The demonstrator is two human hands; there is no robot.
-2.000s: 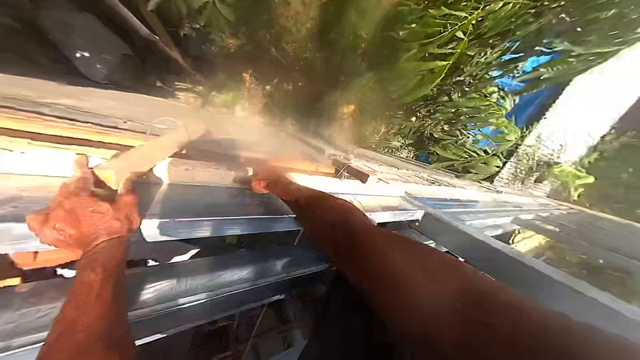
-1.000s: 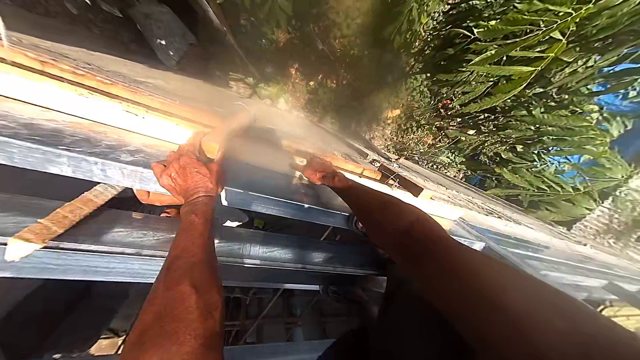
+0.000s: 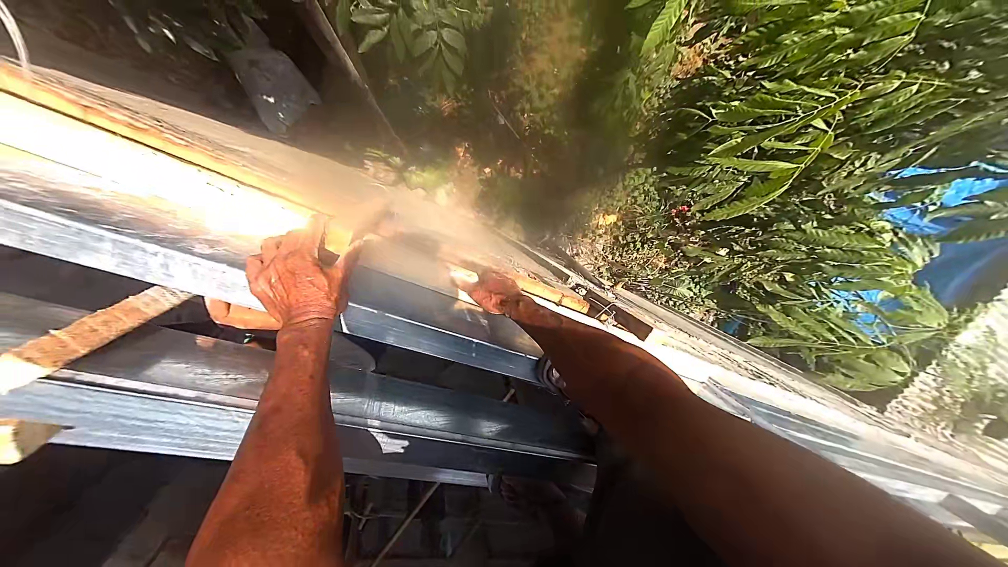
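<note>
My left hand (image 3: 303, 272) is at the upper edge of a grey metal beam (image 3: 441, 331), its thumb and fingers closed around a pale piece that looks like wood (image 3: 339, 239). The far end of this piece blurs into a dusty haze. My right hand (image 3: 492, 291) is to the right, low over the beam, beside a narrow wooden strip (image 3: 551, 293). Its fingers look curled, but blur and glare hide whether they hold anything. A sunlit wooden strip (image 3: 157, 161) runs along the ledge to the left of my hands.
More metal beams (image 3: 488, 405) run below my arms, with dark gaps between them. A rough wooden batten (image 3: 94, 331) crosses them at left. A skin-toned shape (image 3: 236, 315) shows under my left hand, possibly another person's hand or foot. Leafy plants (image 3: 787, 157) and a blue tarp (image 3: 961, 252) lie beyond the ledge.
My left hand, with the pale piece, is closer to my right hand than two seconds ago. The view has shifted along the beams.
</note>
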